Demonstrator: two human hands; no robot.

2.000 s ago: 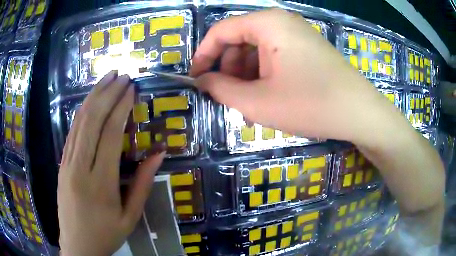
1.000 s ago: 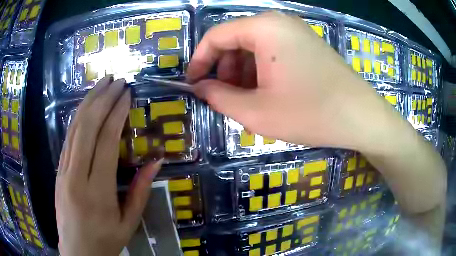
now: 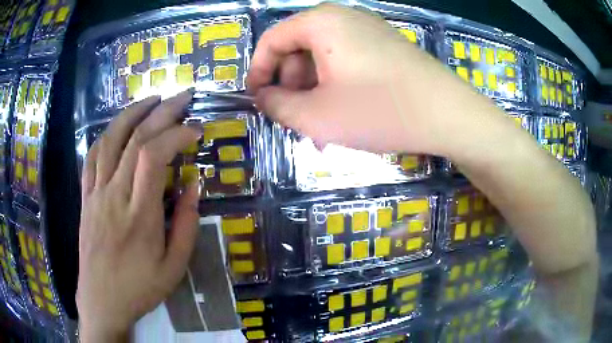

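My right hand (image 3: 349,87) pinches thin metallic tweezers (image 3: 225,98) between thumb and forefinger. Their tip points left, at the lower edge of the top-left panel with yellow pads (image 3: 158,48). My left hand (image 3: 137,208) lies palm down over the panel below, fingertips near the top panel's lower edge. A white liner sheet (image 3: 151,328) with grey adhesive strips (image 3: 216,281) lies under and beside my left hand; whether the hand grips it is hidden. The panels sit in pockets of a clear blister tray (image 3: 285,201). Whether the tweezers hold a piece cannot be told.
More pockets with yellow-pad panels (image 3: 372,234) extend right and toward me. Another clear tray with panels (image 3: 28,141) stands at the left, past a dark gap. A pale curved strip (image 3: 560,33) crosses the top right. Strong glare covers parts of the panels.
My left hand's fingers have bent and shifted slightly right, and more of the liner shows. The tweezers remain in my right hand, which has moved slightly left and up. The view has shifted a little.
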